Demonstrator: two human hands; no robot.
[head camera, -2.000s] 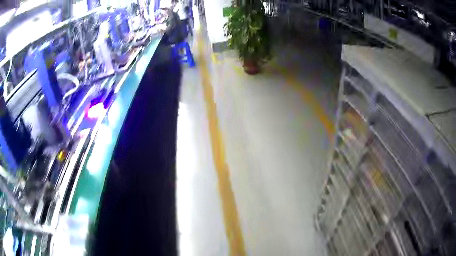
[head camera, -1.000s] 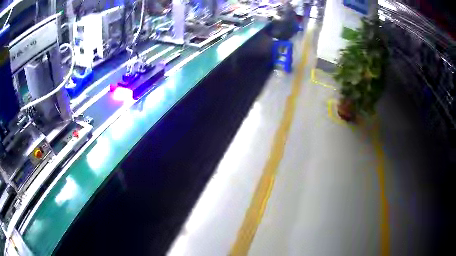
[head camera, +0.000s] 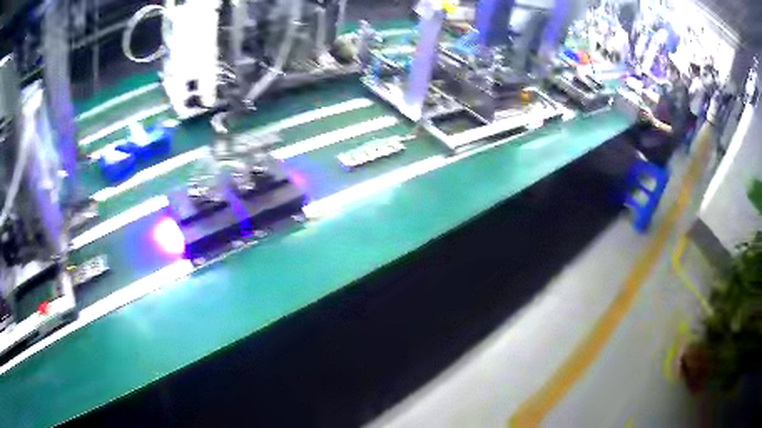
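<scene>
Neither of my hands is in view. Nearest in front of me is the glossy green bench (head camera: 334, 251), running from the lower left to the upper right. Black boxes (head camera: 242, 213) stand side by side at its far edge, with a pink-violet glow (head camera: 170, 237) at their left end and a fainter one at the right. A silver-grey fixture (head camera: 372, 152) lies on the belt right of the boxes. Another silver-grey fixture (head camera: 90, 268) lies at the left. The picture is blurred, so their details cannot be told.
Blue objects (head camera: 134, 150) sit on the green surface at the far left. Machines with metal frames (head camera: 468, 125) stand beyond the bench. A seated person (head camera: 660, 125) is on a blue stool (head camera: 645, 192) at the right. A plant (head camera: 739, 292) stands at the right edge, beside yellow floor lines.
The view has swung left towards the bench. The stool and plant have shifted right in the picture, and the cabinet seen at the right two seconds ago is out of view.
</scene>
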